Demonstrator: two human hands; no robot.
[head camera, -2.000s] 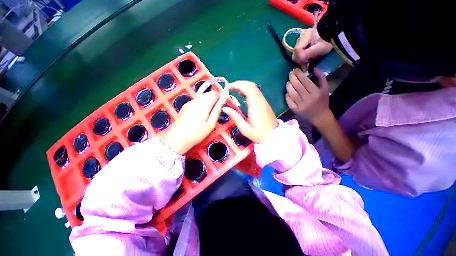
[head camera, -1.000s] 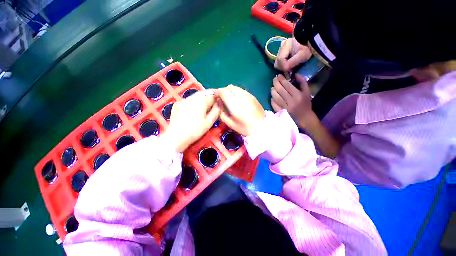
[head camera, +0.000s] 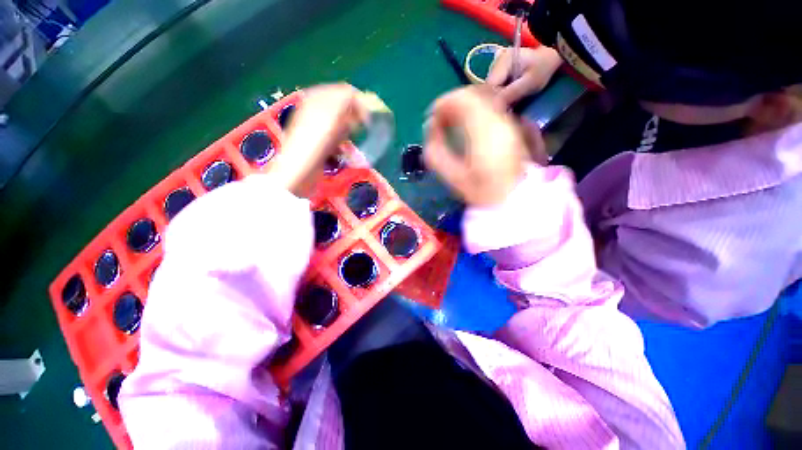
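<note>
The red-orange foam tray (head camera: 75, 338) lies tilted in front of me, with a dark watch head (head camera: 359, 269) in most visible pockets. My left hand (head camera: 321, 127) is over the tray's far edge and holds a pale, translucent tape roll (head camera: 378, 136), blurred by motion. My right hand (head camera: 475, 145) is raised to the right of the roll, apart from it, with curled fingers. It is blurred, so I cannot tell if it holds anything. A dark round watch (head camera: 413, 161) lies on the green bench between my hands. My left sleeve hides part of the tray.
A neighbour in a pink smock (head camera: 703, 228) sits at the right, a hand holding a thin stick. A yellowish tape ring (head camera: 484, 63) and a dark stick (head camera: 453, 60) lie nearby. Another red tray (head camera: 479, 10) is at the top. A metal bracket (head camera: 19, 373) is at left.
My hands were together over the tray and have moved apart and upward, my right hand to the right. The watch on the bench now shows. The tray appears slightly further left in view.
</note>
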